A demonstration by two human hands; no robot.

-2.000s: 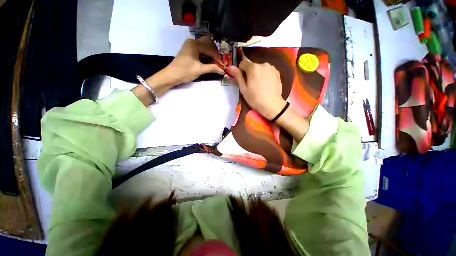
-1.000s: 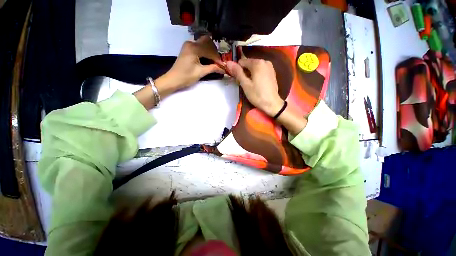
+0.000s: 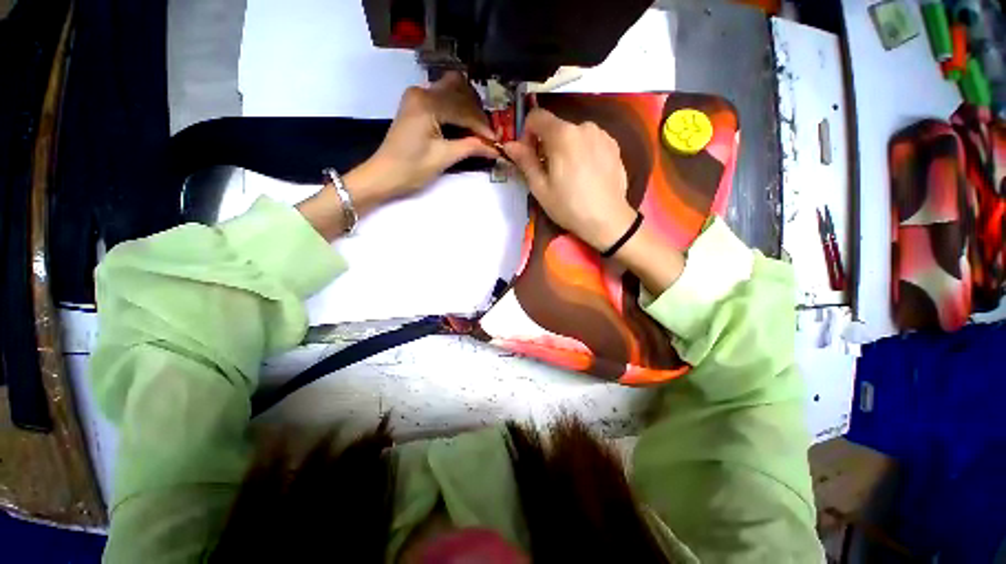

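Note:
The swirl-print bag body (image 3: 574, 286) lies flat under my right forearm, with a yellow round sticker (image 3: 687, 131) on its face. My left hand (image 3: 425, 138) and my right hand (image 3: 576, 176) meet just below the needle and presser foot (image 3: 496, 97). Both pinch the small red-orange strap tab (image 3: 503, 123) between thumb and fingers. A black webbing strap (image 3: 281, 143) runs left from under my left hand. Another black strap (image 3: 353, 358) leaves the bag's lower left corner. The tab's far end is hidden by my fingers and the machine.
The dark sewing machine head (image 3: 530, 39) with a red knob (image 3: 407, 31) hangs above my hands. A red-and-dark tool (image 3: 831, 248) lies at right. Folded bags (image 3: 930, 226) and green spools (image 3: 938, 30) are on the side table. Black webbing (image 3: 121, 143) lies at left. A blue bin (image 3: 938, 408) stands lower right.
My right hand's fingers have curled in more and shifted slightly at the tab. My left hand has barely moved. The view has shifted slightly, with the side table further right.

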